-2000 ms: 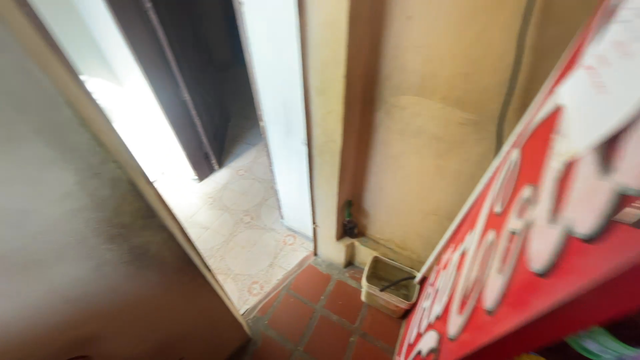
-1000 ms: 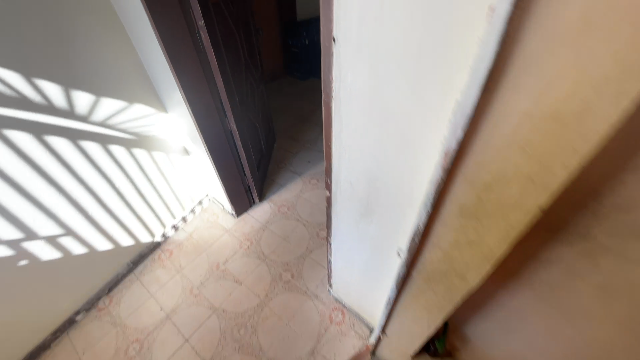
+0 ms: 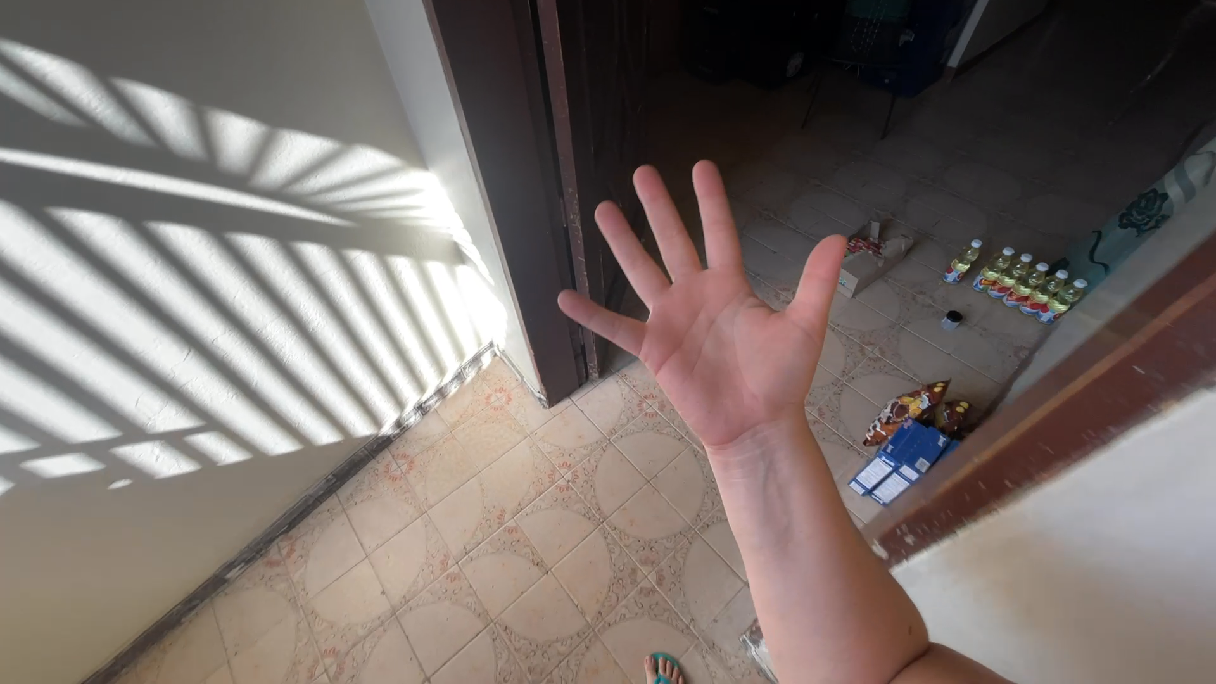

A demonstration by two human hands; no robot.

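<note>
My right hand (image 3: 727, 328) is raised at the middle of the head view, palm towards the camera, with all its fingers spread and nothing held. The forearm comes up from the lower right. Behind the hand are a dark doorway and a tiled floor (image 3: 532, 513). To its right, on the floor farther off, stand several bottles of yellow liquid (image 3: 1021, 285), a small dark-lidded jar (image 3: 951, 320) and an open cardboard box (image 3: 874, 266). Blue boxes (image 3: 902, 459) and a brown patterned packet (image 3: 905, 411) lie by the door frame. My left hand is out of view.
A dark door (image 3: 518, 190) stands at the left of the opening, beside a pale wall (image 3: 190, 285) with striped sunlight. At the right is a worn brown door frame (image 3: 1073, 461). A foot in a green sandal (image 3: 664, 668) shows at the bottom edge.
My right hand has come into view, raised and spread. The view has moved to the doorway, and the bottles and boxes on the floor inside now show.
</note>
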